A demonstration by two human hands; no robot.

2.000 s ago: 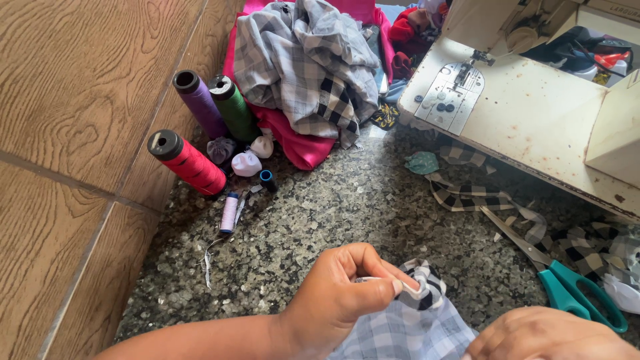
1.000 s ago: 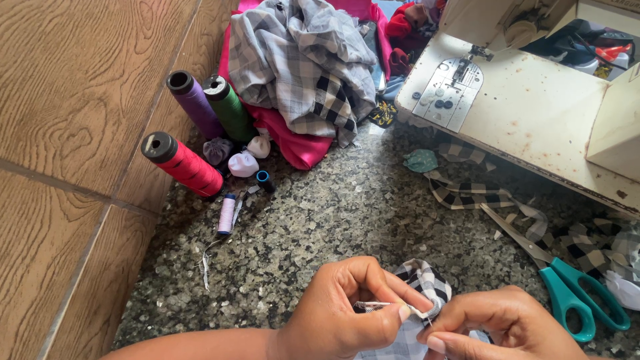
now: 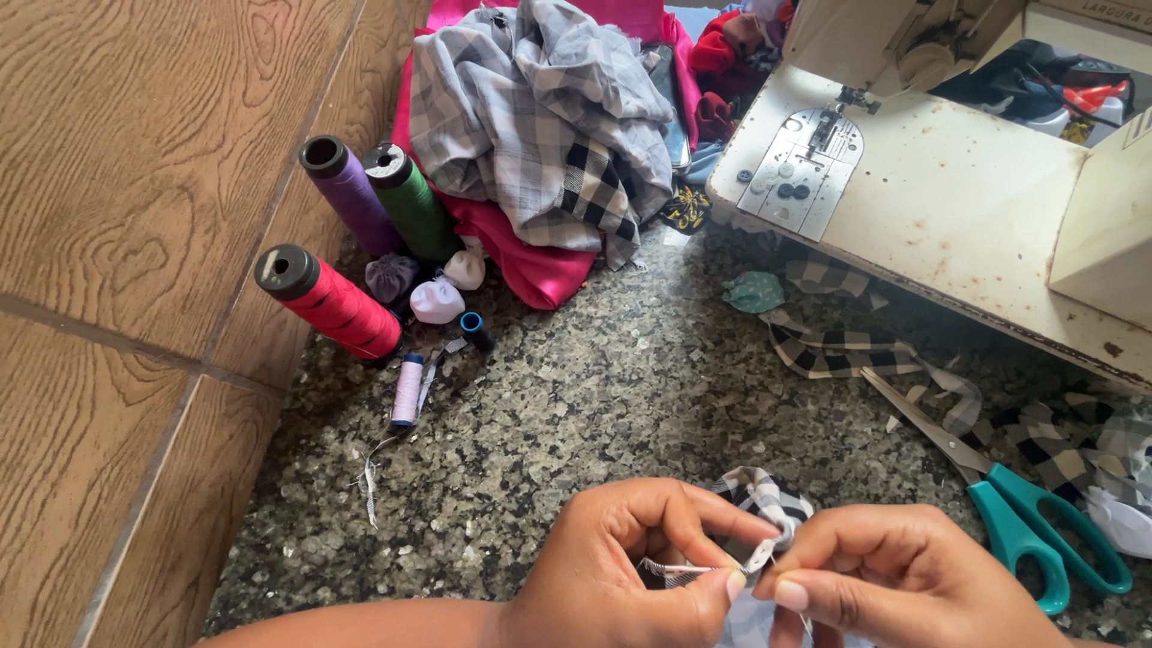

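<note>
At the bottom of the head view, my left hand [image 3: 639,567] pinches the folded edge of a checked fabric piece [image 3: 760,490] between thumb and fingers. Close on its right, my right hand [image 3: 886,576] has thumb and forefinger pressed together at the same edge, with a thin thread below its fingertips. Whether a needle is between those fingers cannot be told. Pale checked cloth hangs beneath both hands, partly hidden by them. Scissors with teal handles [image 3: 1017,531] lie open just beyond my right hand.
A sewing machine [image 3: 945,180] stands at the upper right. Red [image 3: 337,306], purple [image 3: 360,202] and green [image 3: 418,207] thread cones stand at left, near a small lilac spool [image 3: 408,391]. Crumpled plaid fabric [image 3: 540,126] lies behind. Checked scraps [image 3: 837,353] lie on the granite surface [image 3: 576,405].
Two seconds ago my right hand was low at the frame's edge, apart from my left; it has come in to the fabric edge beside my left hand's fingers.
</note>
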